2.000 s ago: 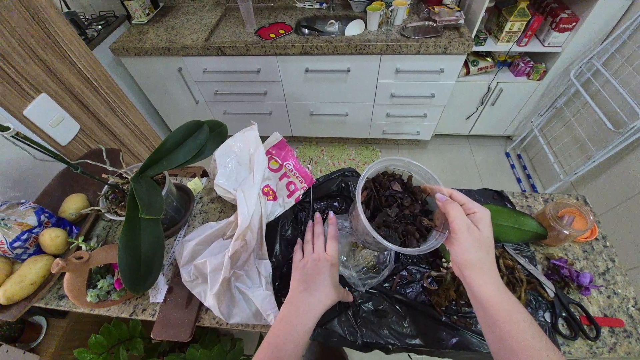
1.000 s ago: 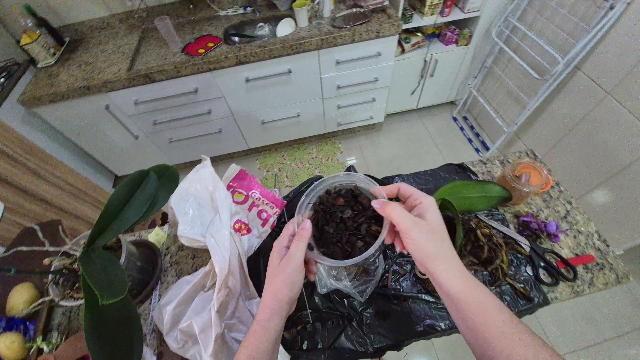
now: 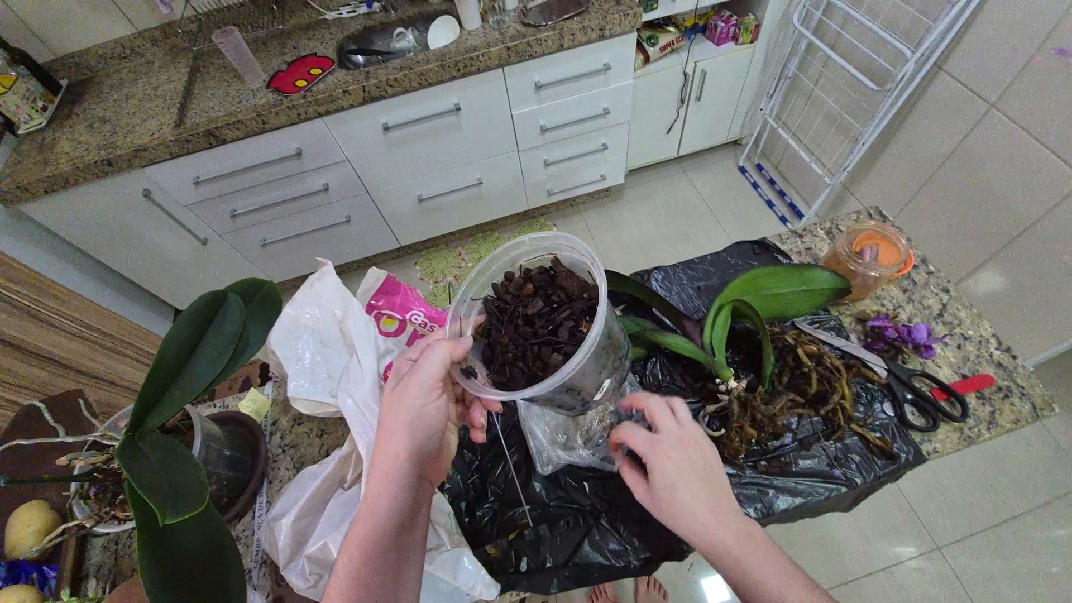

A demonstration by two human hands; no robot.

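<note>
My left hand (image 3: 435, 389) grips the rim of a clear plastic pot (image 3: 615, 352), tilted and filled with dark bark chips (image 3: 536, 322). Below the pot lies a crumpled clear plastic bag (image 3: 557, 440), and my right hand (image 3: 670, 461) is at its right side, fingers curled; whether they pinch it I cannot tell. Both are over a black plastic sheet (image 3: 578, 528). To the right on the sheet rests an uprooted orchid with green leaves (image 3: 775, 291) and a tangle of brown roots (image 3: 804, 385). A thin wire or stick (image 3: 511, 473) slants down below the pot.
Black-handled scissors (image 3: 921, 402), purple flowers (image 3: 904, 335), a red strip-like object (image 3: 963, 387) and a jar with orange contents (image 3: 867, 255) are at the right. At the left are a white plastic bag (image 3: 322, 343), a pink printed bag (image 3: 402, 310) and a potted orchid (image 3: 184, 368).
The pot, held in both hands one second ago, is now tilted in my left hand alone. My right hand has left the rim and moved down beside the clear bag.
</note>
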